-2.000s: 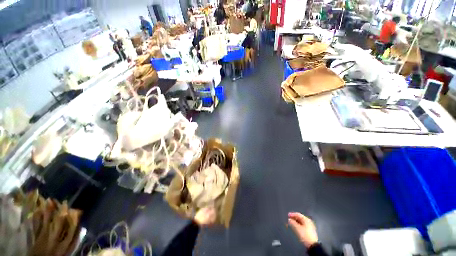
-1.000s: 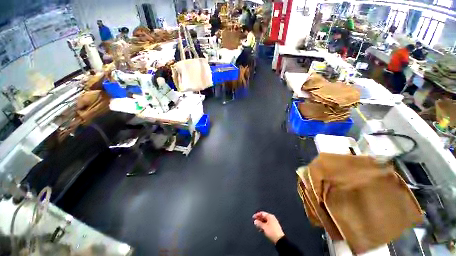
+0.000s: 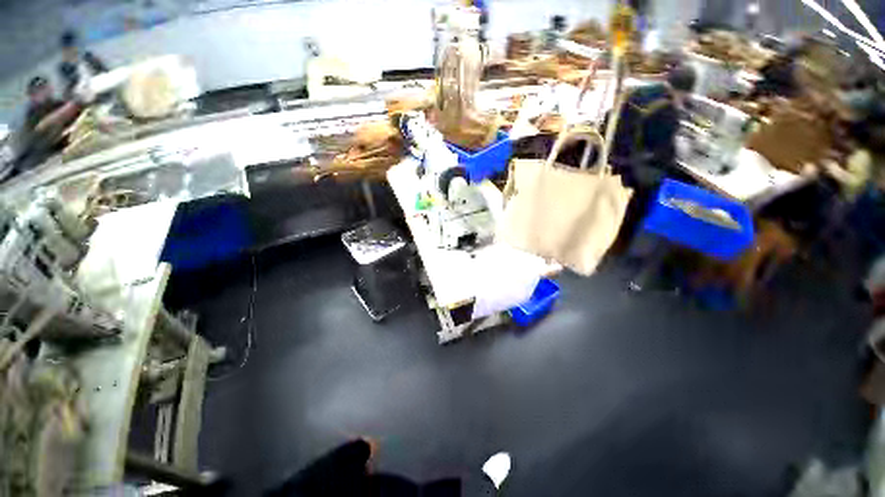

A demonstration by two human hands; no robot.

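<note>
A dark sleeve shows at the bottom edge, left of centre, with a thin sliver of skin, probably my left hand (image 3: 370, 451), beside it. Its fingers and anything in them are hidden. My right hand is not in view. Ahead, beyond the floor, a beige tote bag (image 3: 568, 215) with long handles hangs upright beside a white sewing table (image 3: 442, 277). A white sewing machine (image 3: 468, 215) stands on that table. No hand touches the bag or the machine.
A black stool (image 3: 374, 243) stands left of the table. Blue bins (image 3: 699, 219) are around it. A long bench (image 3: 126, 349) edges the left side. A person in dark clothes (image 3: 648, 121) is behind the bag. A small white object (image 3: 497, 469) shows low in the centre.
The view has swung left and come closer to the sewing table with the hanging bag. The right hand has left the picture; a dark sleeve has come in at the bottom. The brown bag stacks are gone from view.
</note>
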